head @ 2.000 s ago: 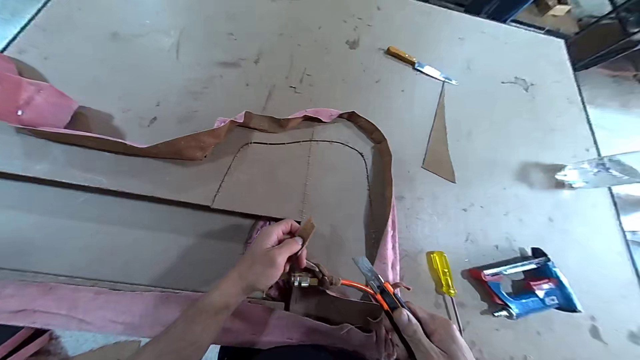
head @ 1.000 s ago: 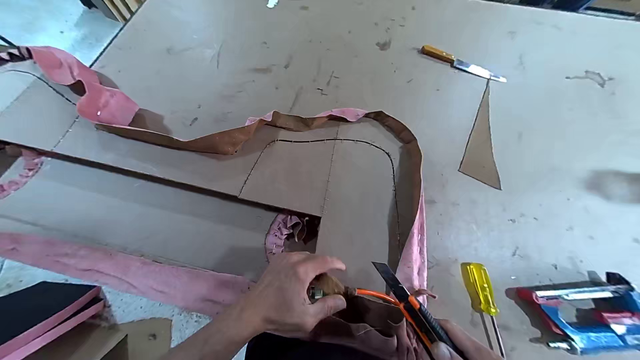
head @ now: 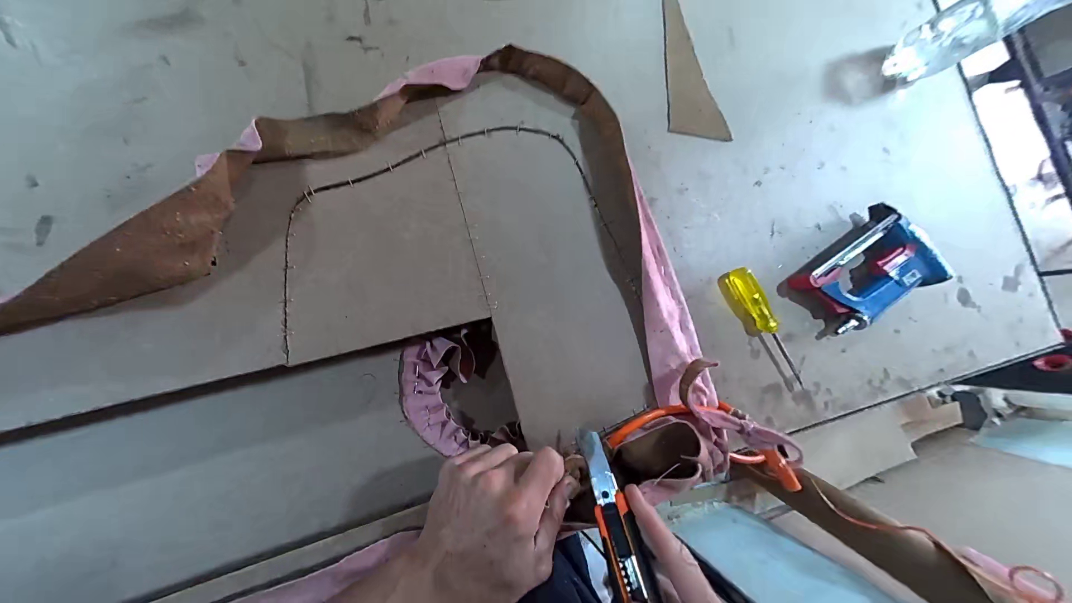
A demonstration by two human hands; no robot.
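Observation:
My left hand [head: 494,511], fingers curled, pinches a bit of brown fabric at the near edge of a brown panel [head: 394,260]. In my right hand [head: 674,553] is a utility knife [head: 615,528] with orange and black handle, its blade pointing away from me beside the left fingertips. An orange hose [head: 662,412] lies by the blade, across bunched pink fabric [head: 666,327]. A brown and pink fabric strip [head: 578,84] runs loosely around the panel's outer edge. A stapled seam curves over the panel. Gathered pink fabric [head: 423,398] shows in the panel's cutout.
On the table [head: 779,50], right of the panel, lie a yellow-handled screwdriver [head: 748,300] and a blue and red staple gun [head: 879,272]. A pointed brown offcut [head: 691,84] lies farther back. Something clear and shiny [head: 946,42] is at the top right.
The view has shifted closer over the panel, and the orange-handled knife on the table has left the picture. My left hand still grips at the near edge, with the knife blade now beside its fingertips.

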